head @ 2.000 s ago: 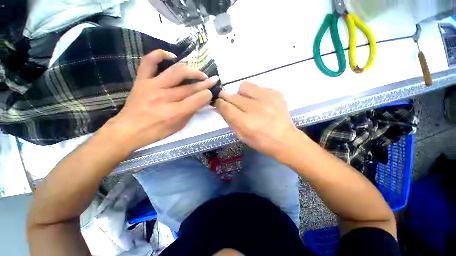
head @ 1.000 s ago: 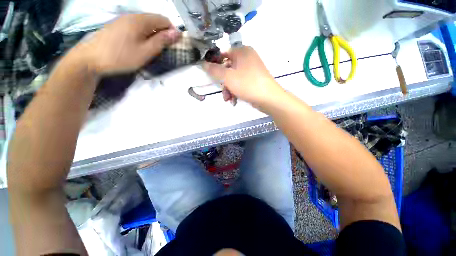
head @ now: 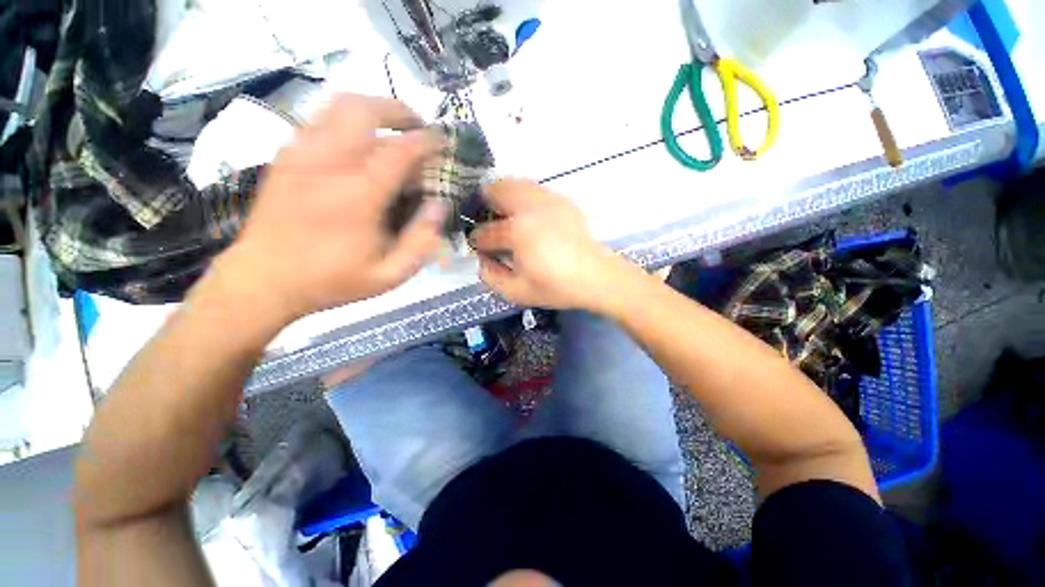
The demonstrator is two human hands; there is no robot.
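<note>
Dark plaid fabric (head: 138, 212) lies on the white table at the left, and its narrow end runs between my hands just in front of the presser foot and needle area (head: 456, 83). My left hand (head: 344, 206) is blurred, over the plaid end, with its fingers apart; its grip on the cloth is unclear. My right hand (head: 533, 247) pinches the dark edge of the plaid end, right of my left hand. White cloth (head: 235, 138) lies behind the plaid, partly hidden by my left hand.
Scissors with green and yellow handles (head: 720, 109) lie right of the needle. A small tool with a brown handle (head: 885, 135) lies near the table's right edge. A measuring strip (head: 733, 224) runs along the front edge. A blue basket (head: 900, 390) with plaid pieces stands below right.
The plaid end has come from beside the needle towards the table's front edge. Both hands have moved nearer to me, and my left hand has moved right and down.
</note>
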